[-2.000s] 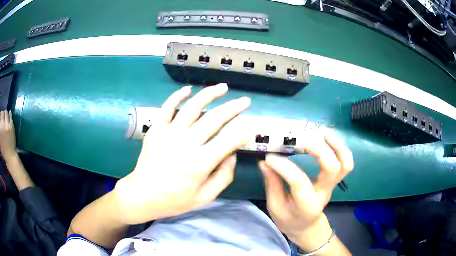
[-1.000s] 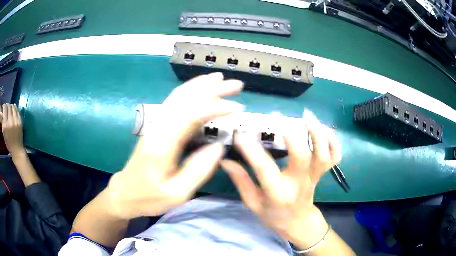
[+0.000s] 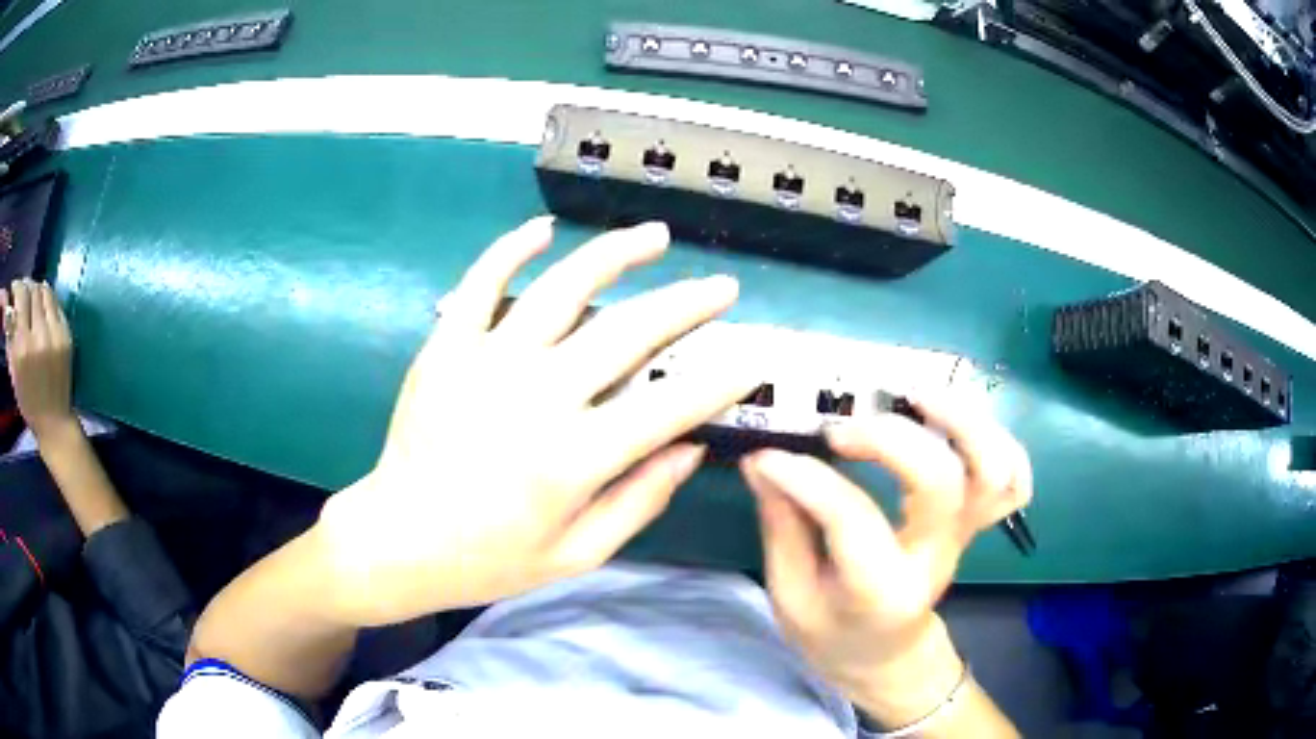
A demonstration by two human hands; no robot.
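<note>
A pale carrier strip (image 3: 794,361) with dark openings lies near my body, partly hidden by both hands. My left hand (image 3: 520,433) lies over its left part with the fingers spread; the thumb and index finger are at the strip, and I cannot tell if they grip it. My right hand (image 3: 880,534) is at the strip's right part, fingers bent at its top and near edge; whether it holds a small part is hidden. Tweezer-like tips (image 3: 1020,531) show beside my right hand.
A stack of carrier strips (image 3: 751,188) stands just beyond the worked strip. Another stack (image 3: 1172,354) is at the right. Single strips (image 3: 765,65) lie on the green belt behind the white border (image 3: 318,104). Another person's hand (image 3: 39,354) is at the left edge.
My right hand moved left along the strip and came back right. My left hand's fingers drew in, then spread again. The belt strips and stacks have shifted rightward in view.
</note>
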